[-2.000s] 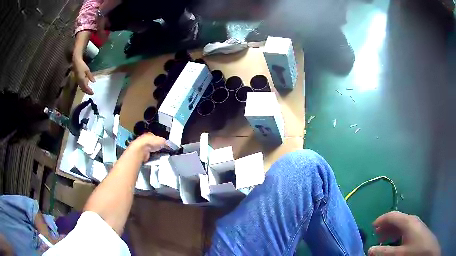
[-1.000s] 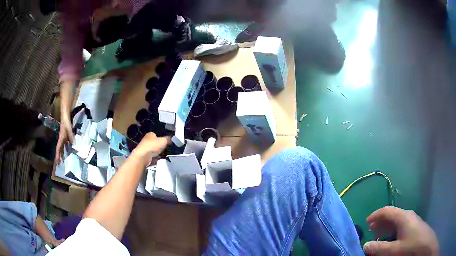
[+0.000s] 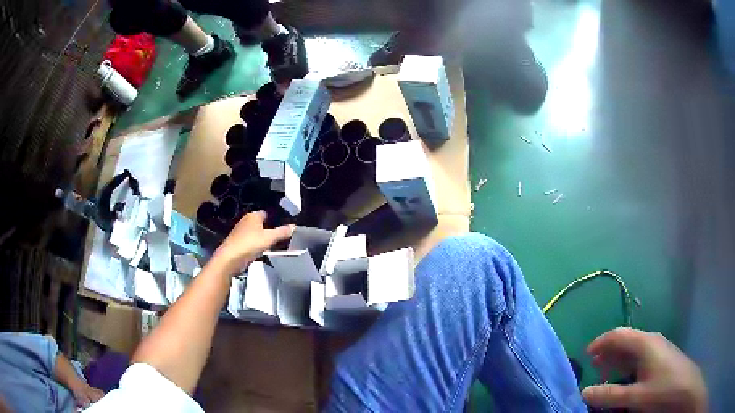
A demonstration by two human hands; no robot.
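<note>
My left hand [image 3: 251,240] reaches over the near edge of the black tube cluster [image 3: 330,157], fingers spread, just left of the open cartons. I see nothing held in it, but dark tubes lie right behind its fingers. Several open cartons [image 3: 298,286] with raised white flaps line the near edge. A closed carton [image 3: 293,129] lies tilted on the tubes. Two closed cartons stand on the right, one nearer [image 3: 407,184] and one farther [image 3: 427,95]. My right hand [image 3: 645,375] is at the lower right, off the work surface, fingers curved apart and empty.
A brown cardboard sheet [image 3: 453,169] lies under the work. My jeans-clad knee [image 3: 475,282] is against its near right side. A black curved loop [image 3: 109,198] and more open cartons are at the far left. Another person's shoes [image 3: 286,55], a white bottle [image 3: 118,83] and a red bag [image 3: 133,56] are beyond.
My left hand has stayed near the tubes, and its fingers have opened wider. The other person's arm at the left has gone out of view. My right hand has hardly moved.
</note>
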